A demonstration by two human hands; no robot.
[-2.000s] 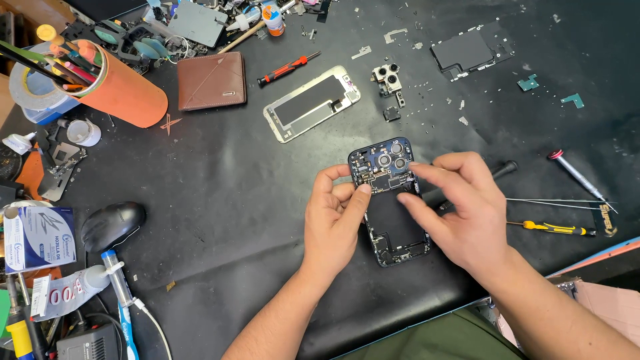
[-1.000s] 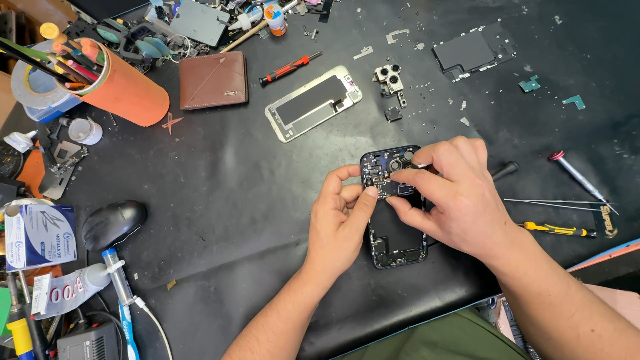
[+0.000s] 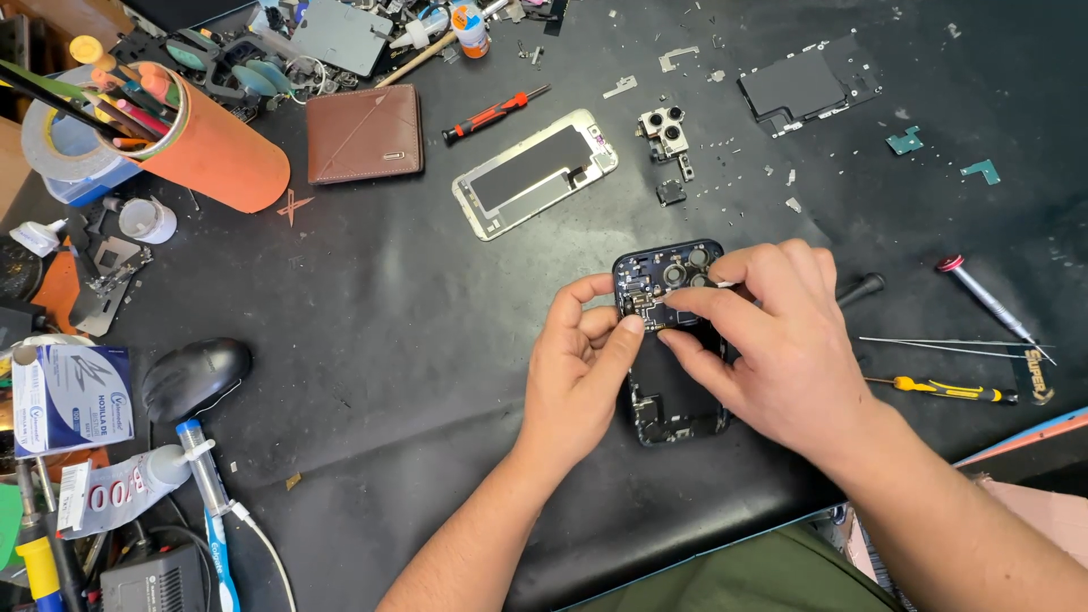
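Observation:
An opened smartphone housing (image 3: pixel 680 374) lies in front of me, its inner side up, with three camera rings at the top. My left hand (image 3: pixel 586 357) grips its upper left edge, thumb on the inner face. Over the upper right part is my right hand (image 3: pixel 765 331), fingertips touching the inside near the rings; whether they pinch a small part cannot be told. Beyond the housing lie a triple camera module (image 3: pixel 665 132), a small black part (image 3: pixel 671 193) and a pale phone frame with a dark panel (image 3: pixel 535 174).
A red screwdriver (image 3: pixel 486 117) and brown wallet (image 3: pixel 365 134) lie farther back. At right are tweezers (image 3: pixel 943 344), a yellow screwdriver (image 3: pixel 952 390), a silver pen-like tool (image 3: pixel 990 302) and a black-handled tool (image 3: pixel 863 290). An orange pencil cup (image 3: pixel 229 153) and black mouse (image 3: pixel 197 378) stand left.
Since two seconds ago my right hand has moved onto the upper inside of the housing, its fingers now nearer the camera rings. The left hand keeps its grip.

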